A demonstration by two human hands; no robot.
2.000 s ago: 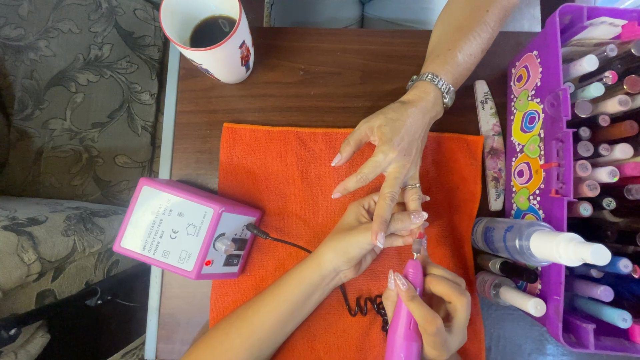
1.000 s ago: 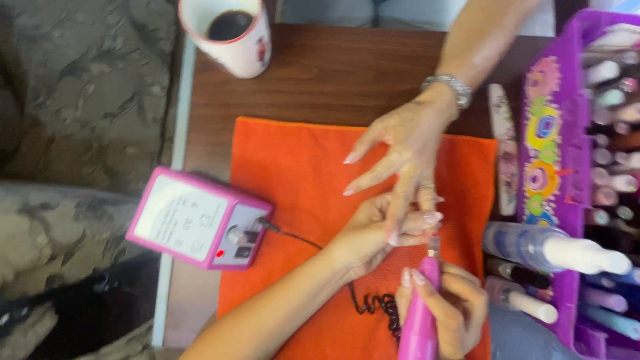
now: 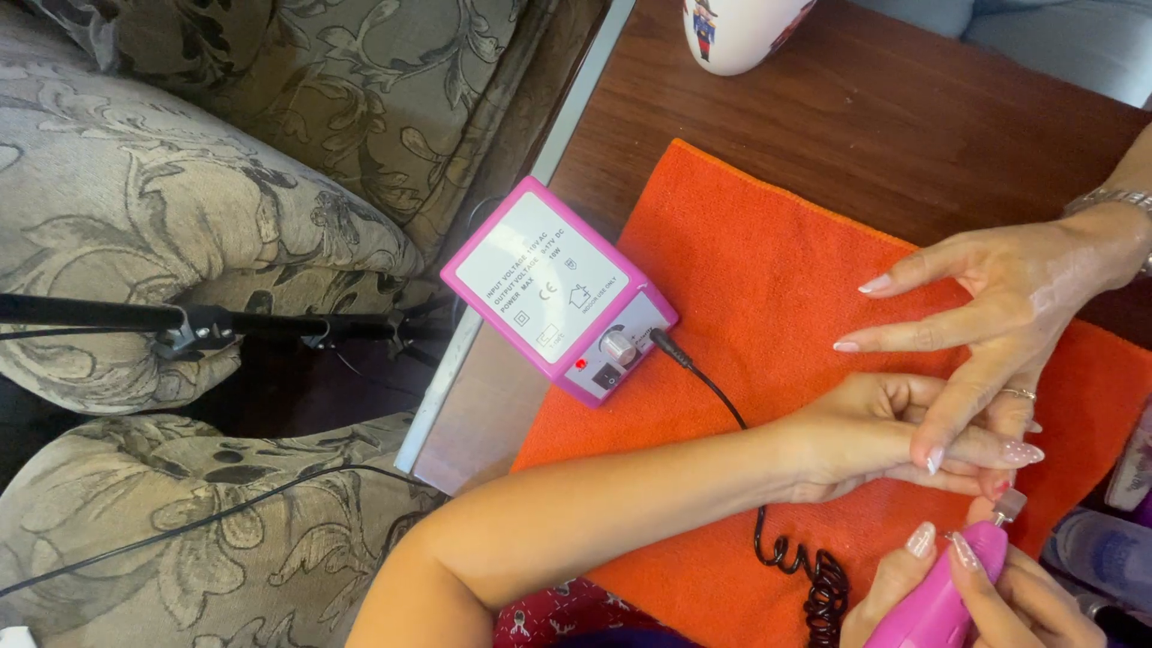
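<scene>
My left hand (image 3: 886, 441) comes in over the orange towel (image 3: 720, 261) and grips a finger of another person's hand (image 3: 1017, 306), thumb on top. That person's hand lies palm down with fingers spread, a ring on one finger. In my right hand (image 3: 981, 585) is a pink electric nail drill (image 3: 940, 594), held like a pen, its sanding bit (image 3: 1010, 506) at the tip of the gripped finger. Whether the bit touches the nail is not clear. A black cord (image 3: 720, 391) runs from the pink control box (image 3: 558, 288), whose red light is lit.
A white mug (image 3: 742, 31) stands at the top of the wooden table (image 3: 864, 99). Lower right is a clear bottle (image 3: 1102, 549), partly cut off. Left of the table are a patterned upholstered seat (image 3: 180, 180) and a black metal stand (image 3: 270, 324) with a cable.
The view has swung left and closer, so the purple polish rack has left the frame. My hands keep their hold on the finger and the drill.
</scene>
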